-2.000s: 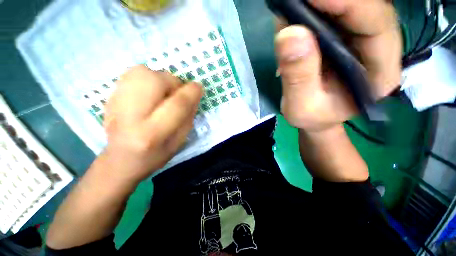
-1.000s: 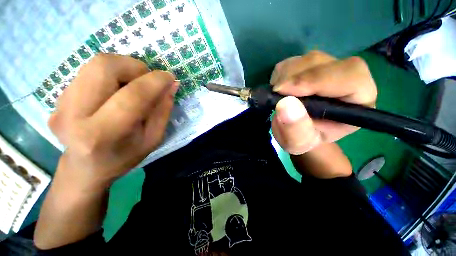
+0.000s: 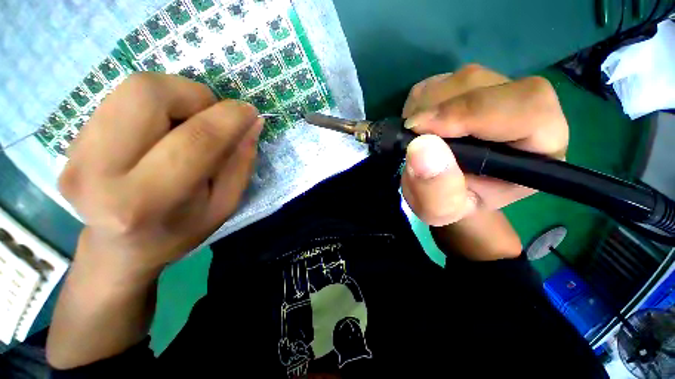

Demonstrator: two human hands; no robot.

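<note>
My left hand (image 3: 166, 152) pinches a thin silvery solder wire (image 3: 269, 115), whose end sticks out past the fingertips over the lower right part of the green PCB panel (image 3: 275, 63). My right hand (image 3: 481, 141) holds the black soldering iron (image 3: 518, 164) like a pen. Its metal tip (image 3: 329, 122) points left at the panel's lower right edge, close to the wire's end; whether the tip touches a board is too small to tell. My left hand hides part of the panel.
The panel lies on whitish bubble wrap (image 3: 339, 55) on a dark green bench mat (image 3: 459, 37). A white tray (image 3: 18, 285) is at the lower left. A crumpled white cloth (image 3: 642, 70) and black cables are at the upper right. A fan (image 3: 647, 351) stands at the lower right.
The right hand has come down and left from the upper right, bringing the iron's tip to the panel. The left hand has shifted left, and the wire's end now shows. The view has moved too.
</note>
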